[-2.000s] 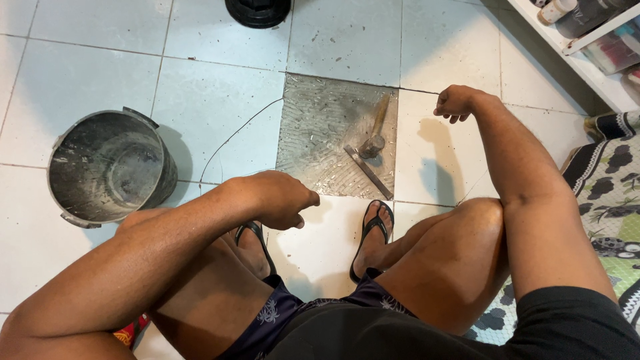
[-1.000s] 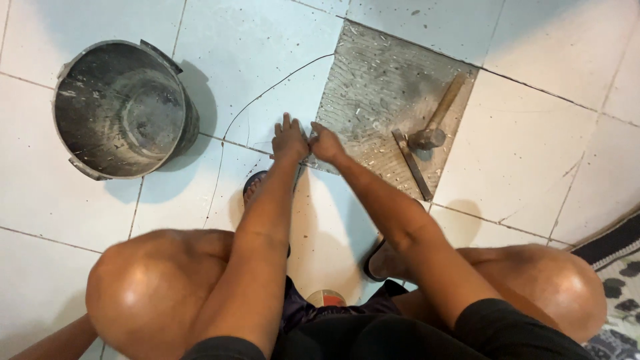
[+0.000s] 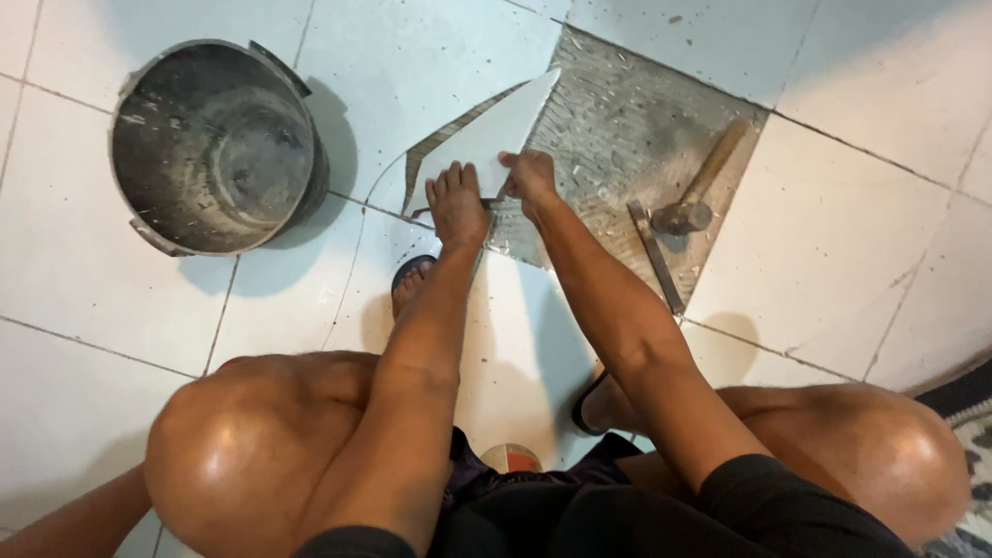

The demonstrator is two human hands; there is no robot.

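Note:
A cracked piece of white floor tile [image 3: 492,128] is raised at the left side of a square of bare ridged mortar [image 3: 604,147], with a dark gap along its upper left edge. My left hand [image 3: 459,203] rests on the piece's near part, fingers spread. At its near right edge, my right hand [image 3: 532,178] has curled fingers and touches the edge; the exact grip is hidden. A hammer with a wooden handle [image 3: 714,167] and a flat metal chisel [image 3: 656,257] lie on the mortar to the right.
A black plastic bucket [image 3: 124,163] with stained inner walls stands on the tiles at left. Small chips are scattered around the mortar. My sandalled feet are just behind my hands. Part of another person's limb shows at the lower left, and patterned fabric [image 3: 973,449] at the lower right.
The cracked tile piece, level with the floor a second ago, is now lifted and shifted. Both hands, wide apart two seconds ago, have come together at it. The view has moved closer.

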